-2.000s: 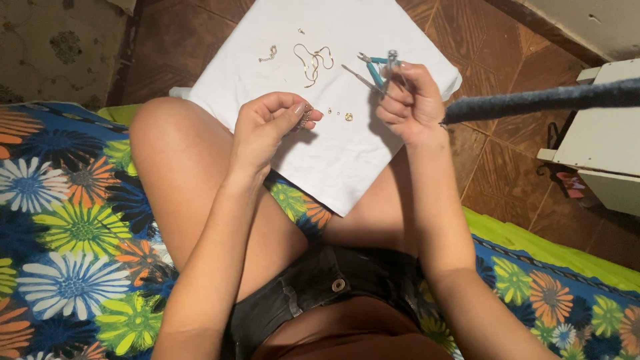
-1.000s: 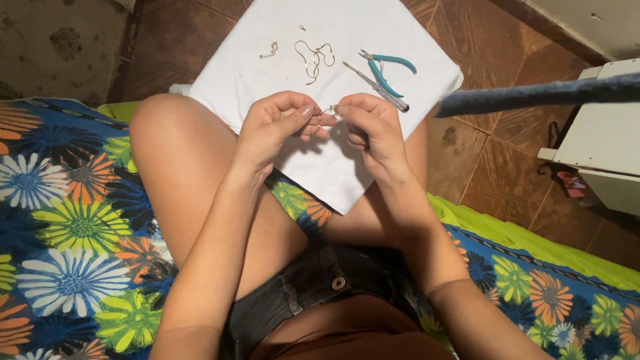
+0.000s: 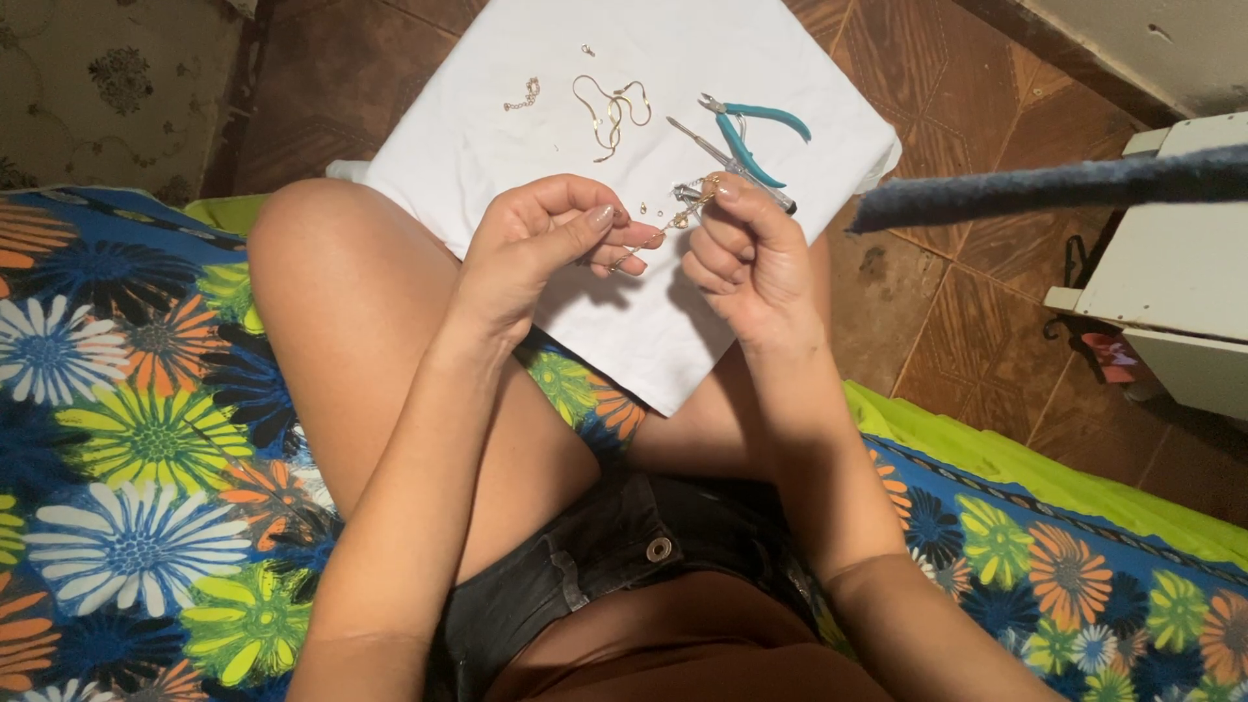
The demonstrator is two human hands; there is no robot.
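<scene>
Between my hands stretches a thin gold-coloured chain [image 3: 639, 252] with small parts on it. My left hand [image 3: 551, 244] pinches at one side, the chain lying over its lower fingers. My right hand [image 3: 746, 239] pinches the other end between thumb and index finger. Behind the right hand lie teal-handled cutting pliers [image 3: 746, 146] and a small screwdriver [image 3: 707, 146] with a clear handle, partly hidden. A flat gold-coloured chain [image 3: 614, 117] lies curled on the white cloth, with a short chain piece [image 3: 524, 96] to its left and a small clasp [image 3: 587, 50] above.
The white cloth [image 3: 624, 331] covers a surface before my crossed legs. Tiny metal findings [image 3: 643, 209] lie on it between my hands. A dark fuzzy bar [image 3: 1053, 185] juts in from the right, above a white piece of furniture [image 3: 1180, 224]. Flowered fabric [image 3: 146, 439] lies around my legs.
Two seconds ago my right hand held the pliers; they now lie on the cloth. It came to my left hand, and since one second ago the hands have drawn somewhat apart with the chain between them.
</scene>
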